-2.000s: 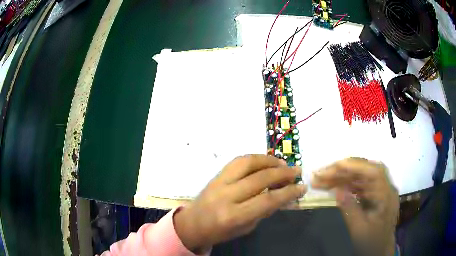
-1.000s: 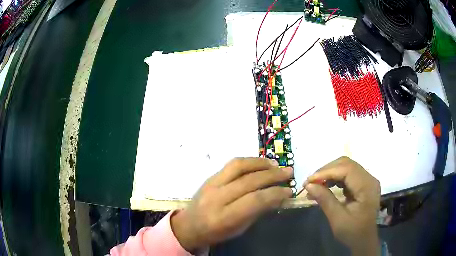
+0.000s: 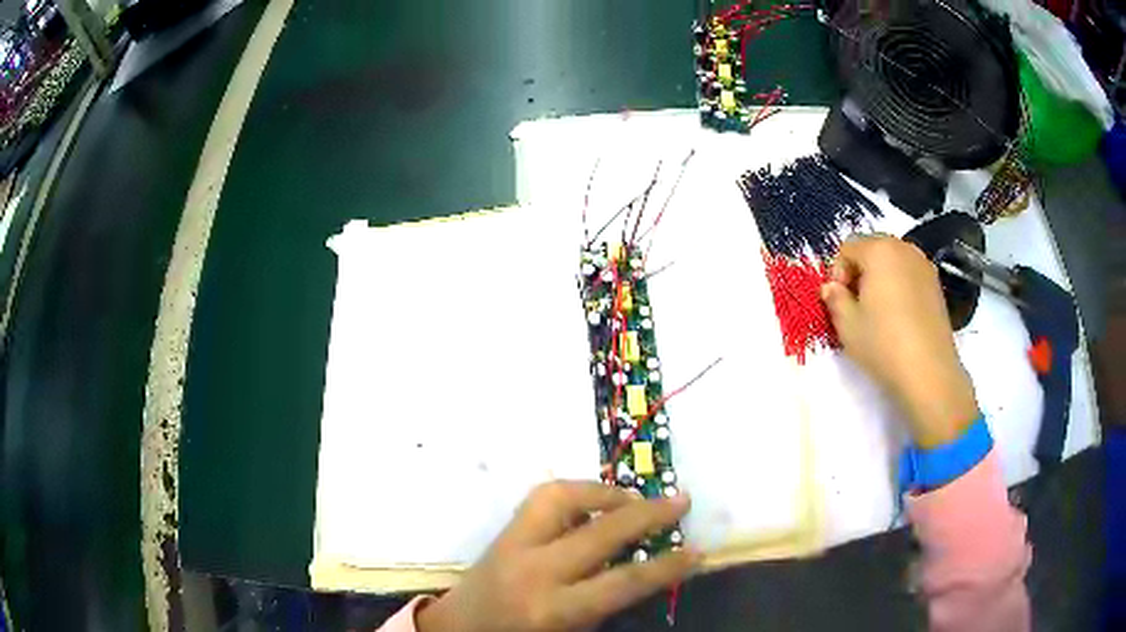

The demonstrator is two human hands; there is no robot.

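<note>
A long narrow circuit board panel [image 3: 636, 401] with yellow blocks and white-topped cylinders lies component side up on white board. Red and black wires stick out from its far end and along it. My left hand [image 3: 574, 556] lies over its near end, fingers across it, holding it; the thumb is hidden. A short red wire end shows below these fingers. My right hand [image 3: 889, 315] is at the right side of the red lead wires [image 3: 796, 303], fingertips together; whether a wire is between them cannot be told. The black lead wires [image 3: 803, 204] lie just beyond the red ones.
The soldering gun [image 3: 1050, 358] lies at the right, its tip by a round dark stand [image 3: 957, 235], partly behind my right hand. A round black fan [image 3: 926, 74] stands at the back right. Another wired board [image 3: 722, 74] lies far ahead. A cream belt edge [image 3: 185, 333] runs at the left.
My right hand has left the board's near end, where it held a red wire, and moved up to the red pile. My left hand stays on the board. The view has shifted, showing more of the far bench.
</note>
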